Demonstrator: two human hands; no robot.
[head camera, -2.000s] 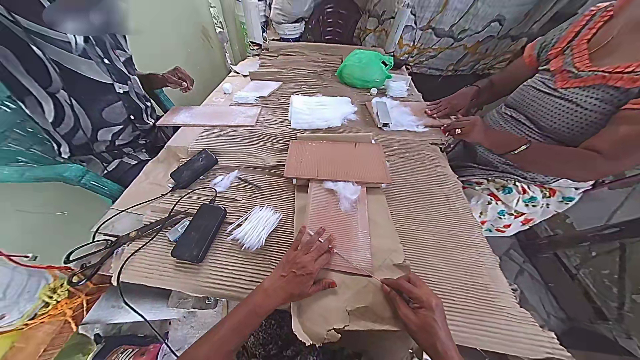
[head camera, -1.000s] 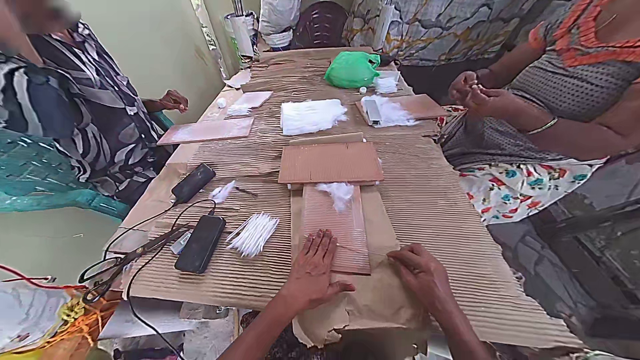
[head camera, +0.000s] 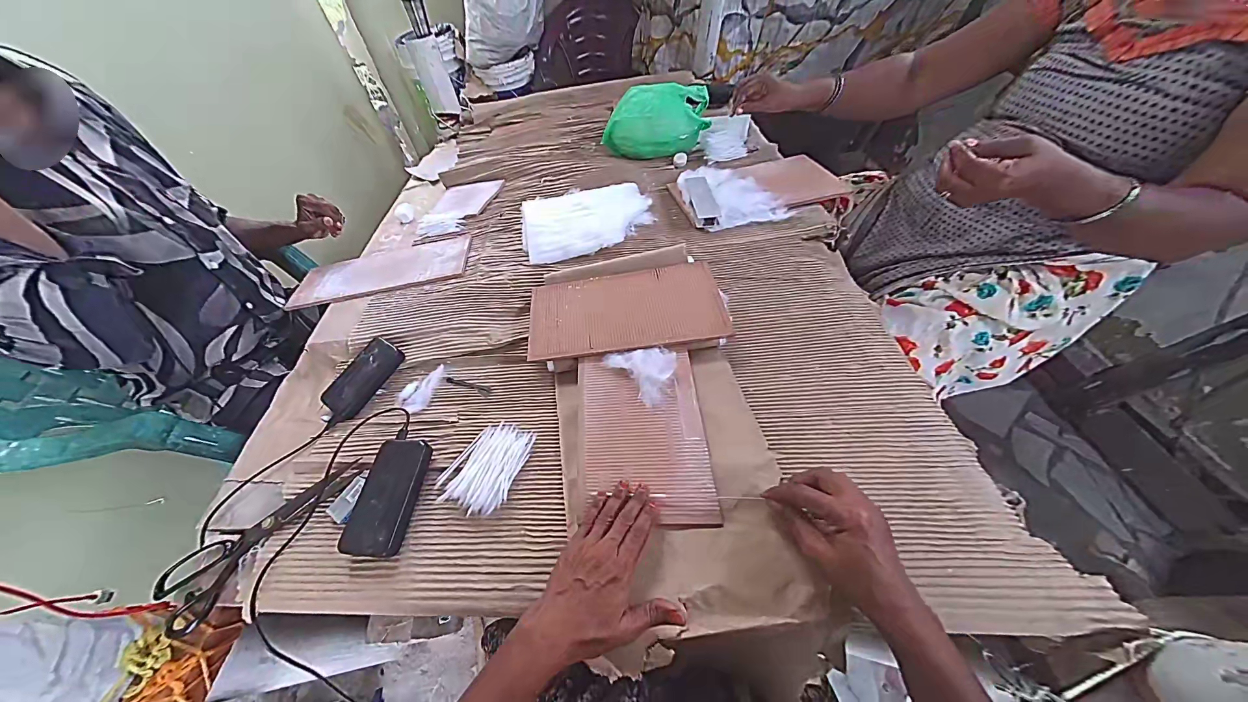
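My left hand (head camera: 609, 565) lies palm down with its fingers together on the near end of a ribbed, tan board (head camera: 648, 448). My right hand (head camera: 843, 531) is at the right of that board, its thumb and fingertips pinching the end of a thin, pale stick (head camera: 736, 498) that reaches left over the board toward my left fingers. A tuft of white cotton (head camera: 645, 370) rests on the board's far part. Across its far end lies another ribbed board (head camera: 629, 310). Left of the boards is a pile of white cotton wicks (head camera: 489, 468).
Two black phones (head camera: 386, 497) with cables and scissors (head camera: 249, 536) lie at the left. Beyond are a white cotton sheet (head camera: 585, 222), a green plastic bag (head camera: 655, 122) and more boards (head camera: 385, 271). People sit at both sides; one person's hand (head camera: 765, 96) is near the bag.
The right-hand person's one hand has moved from the other to the far side by the green bag. My left hand has shifted slightly toward the near edge of the ribbed board.
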